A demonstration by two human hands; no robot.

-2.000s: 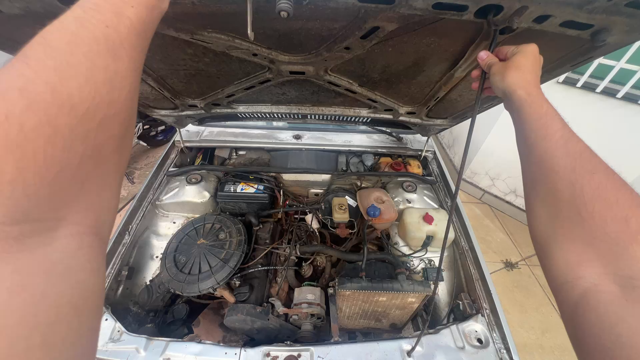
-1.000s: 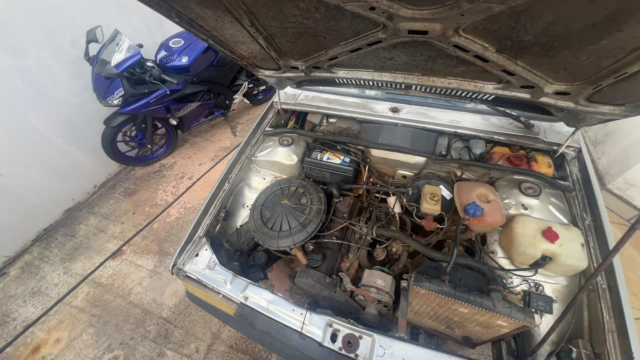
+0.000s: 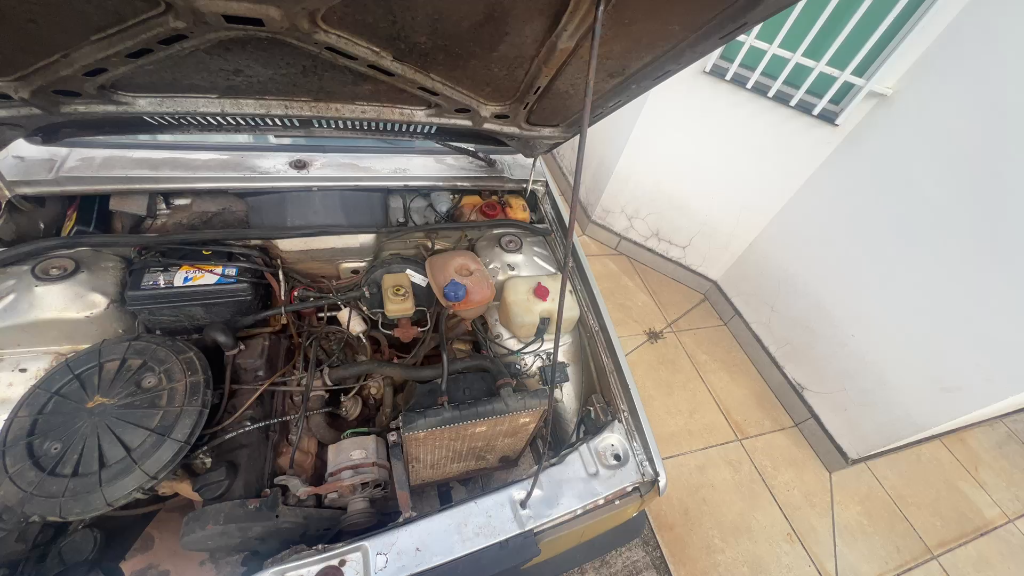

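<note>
Neither of my hands is in the frame. The car's raised hood point(image 3: 480, 60) spans the top, and a thin metal prop rod point(image 3: 570, 240) runs from its underside down to the front panel point(image 3: 488, 512). In the engine bay are a round black air filter housing point(image 3: 108, 424), a car battery point(image 3: 196, 280), a brake fluid reservoir point(image 3: 398, 294), a coolant tank with a blue cap point(image 3: 468, 292), a whitish tank with a red cap point(image 3: 528, 308), a radiator point(image 3: 472, 440) and an alternator point(image 3: 356, 464).
To the right of the car lies a tiled floor point(image 3: 720, 384), bordered by a grey baseboard point(image 3: 792, 400) and white walls point(image 3: 896, 264). A barred window point(image 3: 816, 48) is at the upper right. The car's front corner point(image 3: 652, 480) juts over the floor.
Two seconds ago both my hands were up at the hood, the right one around the prop rod; both have left the view. The view has swung right since the motorcycle showed.
</note>
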